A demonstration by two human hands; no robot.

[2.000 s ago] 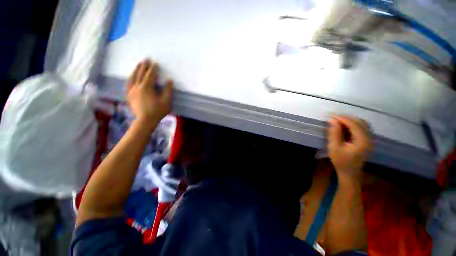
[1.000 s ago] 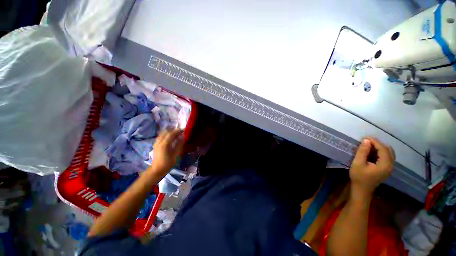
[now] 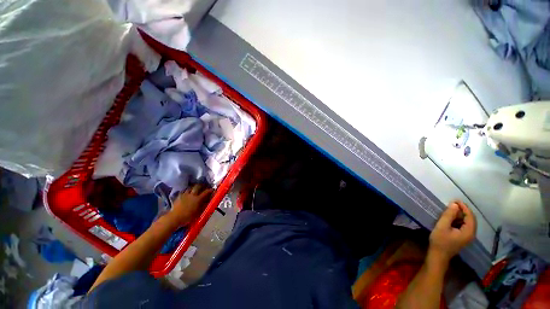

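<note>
A red plastic basket [image 3: 246, 148] at the left holds light blue fabric pieces [image 3: 175, 145] and white scraps. My left hand [image 3: 192, 204] reaches over the basket's near side and lies on the light blue fabric. Its fingertips are partly hidden in the folds, so I cannot tell if it grips any. My right hand [image 3: 453, 229] rests on the table's front edge at the right, its fingers curled and thumb against the index finger. No object shows in it.
The white table [image 3: 338, 54] has a grey ruler-marked front edge. The sewing machine head [image 3: 523, 124] stands at the right. Light blue fabric [image 3: 521, 36] lies at the back right. A white sack [image 3: 57, 90] bulges at the left. Scraps litter the floor. Red-orange plastic [image 3: 395, 283] lies below the table.
My left hand has left the table edge and moved down to the fabric in the basket. My right hand stays curled at the table edge. The view has swung left and down.
</note>
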